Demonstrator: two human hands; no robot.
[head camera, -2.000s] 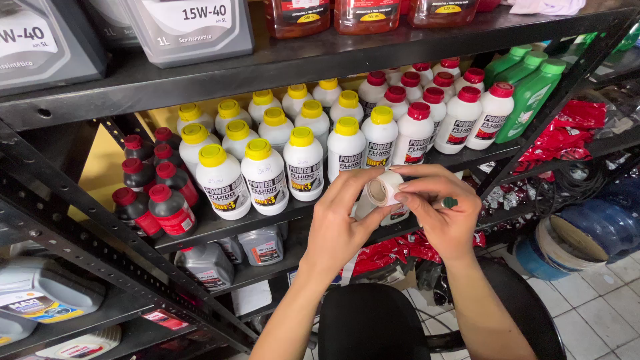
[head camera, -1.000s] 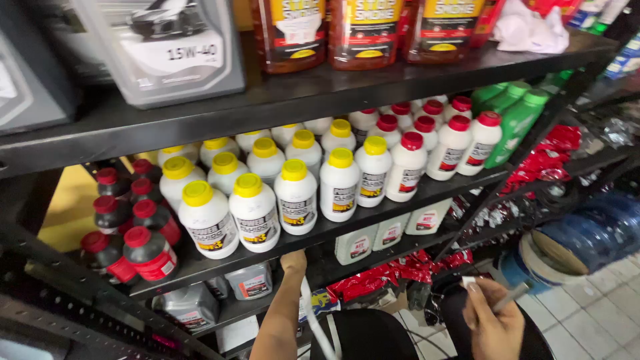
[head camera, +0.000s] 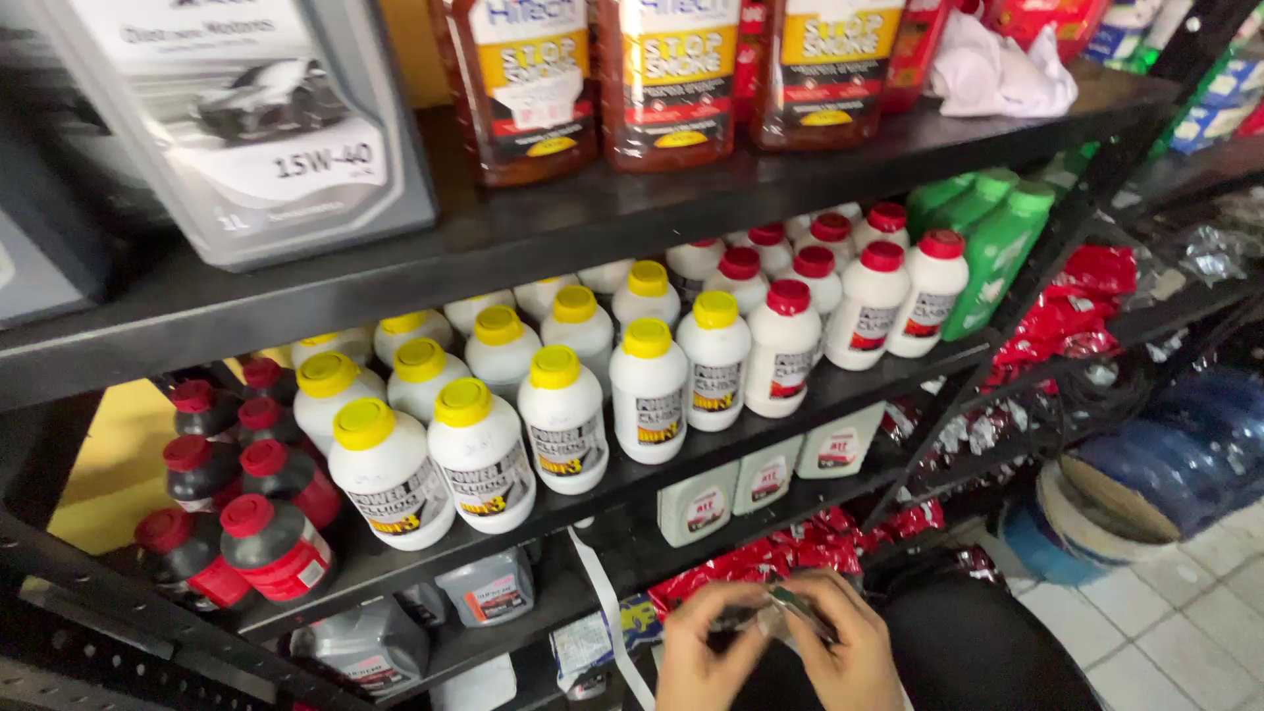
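Observation:
My left hand (head camera: 716, 642) and my right hand (head camera: 839, 632) are close together at the bottom, pinching a small dark, shiny object (head camera: 790, 600) between their fingertips; blur and the fingers hide what it is. A white paper strip (head camera: 607, 602) hangs from the shelf edge, left of my hands. Above them on the middle shelf stand white brake fluid bottles with yellow caps (head camera: 558, 420) and others with red caps (head camera: 785, 346). Pale ATF bottles (head camera: 696, 504) stand on the shelf below, just above my hands.
The black metal shelf (head camera: 513, 242) holds a gray motor oil jug (head camera: 267, 128) and amber bottles (head camera: 667, 89). Dark red-capped bottles (head camera: 281, 553) are at left, green bottles (head camera: 997, 257) at right. A black seat (head camera: 978, 642) and a bucket (head camera: 1106, 504) stand below.
The hands were together around a white roll, then apart, and are now together again lower down with a small dark object. The white strip now hangs by the shelf. The view has moved closer.

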